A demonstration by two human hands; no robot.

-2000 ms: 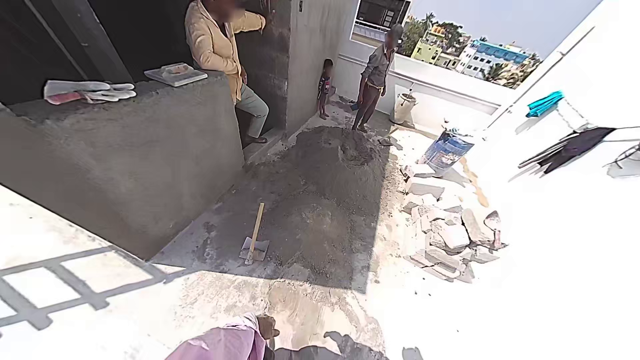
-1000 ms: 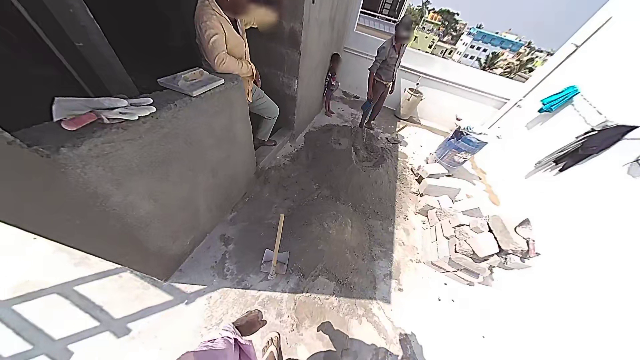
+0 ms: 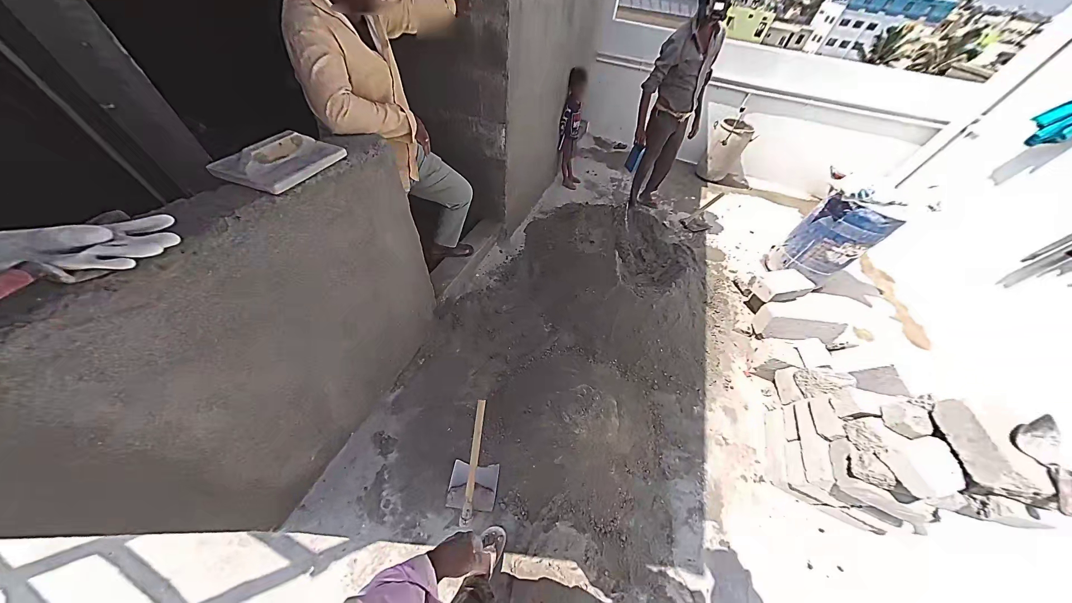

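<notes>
My left hand (image 3: 456,555), below a purple sleeve, is at the bottom centre; its fingers look curled, and whether it holds anything is unclear. Just above it a hoe (image 3: 474,477) with a pale wooden handle and metal blade rests at the near edge of a grey heap of sand or mortar mix (image 3: 578,360). What seems to be a sandalled foot (image 3: 494,544) shows beside the hand. My right hand cannot be made out.
Gloves (image 3: 92,244) and a plastering float (image 3: 276,159) lie on the low wall (image 3: 209,360) at left. One person leans behind it; another person and a child stand beyond the heap. Broken blocks (image 3: 871,452), a blue drum (image 3: 837,234) and a pale bucket (image 3: 727,149) are at right.
The view has drawn nearer to the hoe and heap. The standing person's arm now hangs lower with a blue object in hand. My left hand now appears close below the hoe.
</notes>
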